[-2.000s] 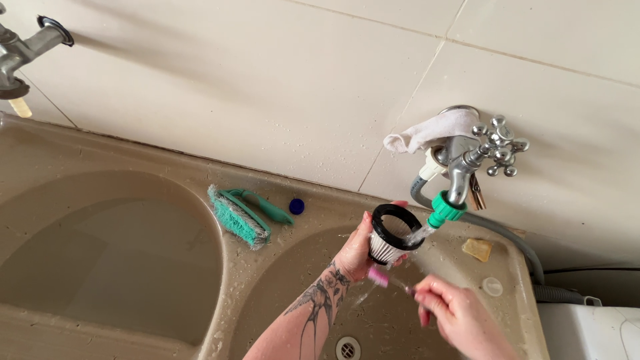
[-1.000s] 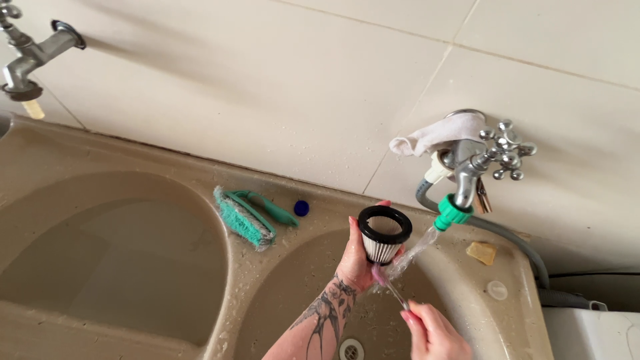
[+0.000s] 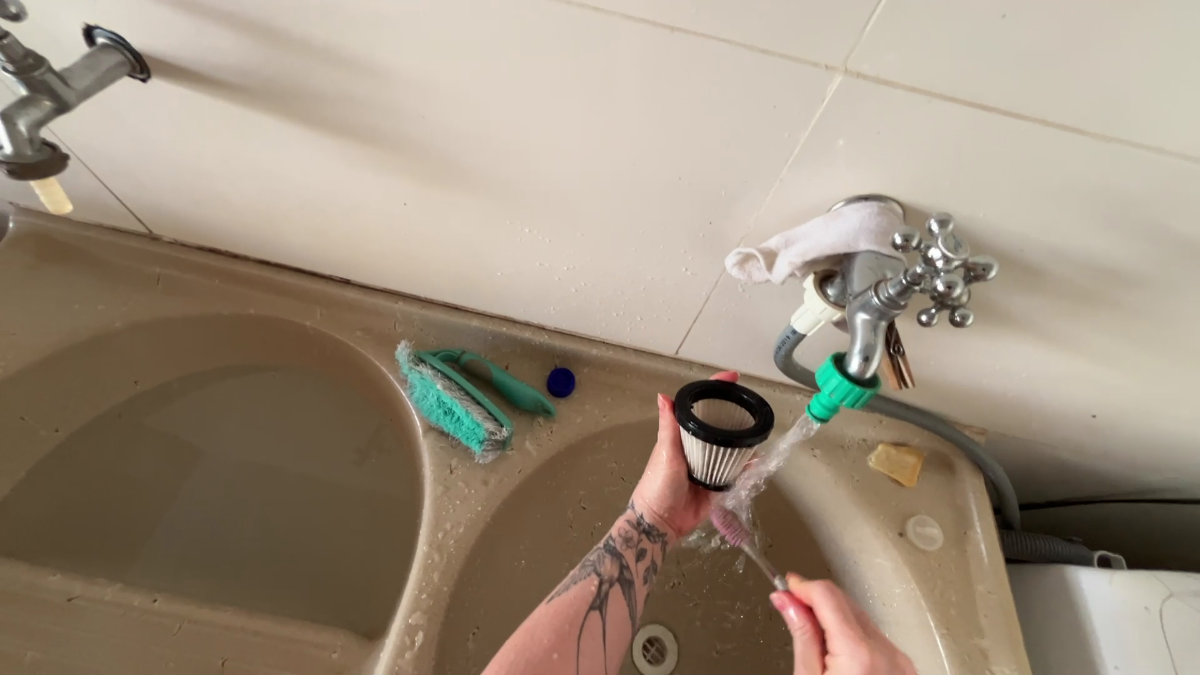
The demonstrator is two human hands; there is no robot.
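Note:
My left hand (image 3: pixel 673 478) holds a pleated cone-shaped filter (image 3: pixel 717 455) with a black rim, its open end facing up toward the camera. Between thumb and fingers of my right hand (image 3: pixel 825 623) is the handle of a toothbrush (image 3: pixel 731 530) with pink bristles. The brush head is in the water just below the filter's lower end; whether the two touch is unclear. Water pours from the green hose connector (image 3: pixel 837 386) on the chrome tap (image 3: pixel 872 309), passing along the filter's right side into the basin (image 3: pixel 525 525).
A green scrub brush (image 3: pixel 455 403) and blue cap (image 3: pixel 561 382) lie on the ledge between basins. The left basin (image 3: pixel 216 487) holds water. A yellowish soap piece (image 3: pixel 897 463) and clear round cap (image 3: pixel 924 532) sit at right. A cloth (image 3: pixel 816 246) drapes the tap; a grey hose runs behind.
Two seconds ago the filter was tilted with its opening toward the stream; it now stands more upright, with the water beside it. The toothbrush has moved and stays in my right hand.

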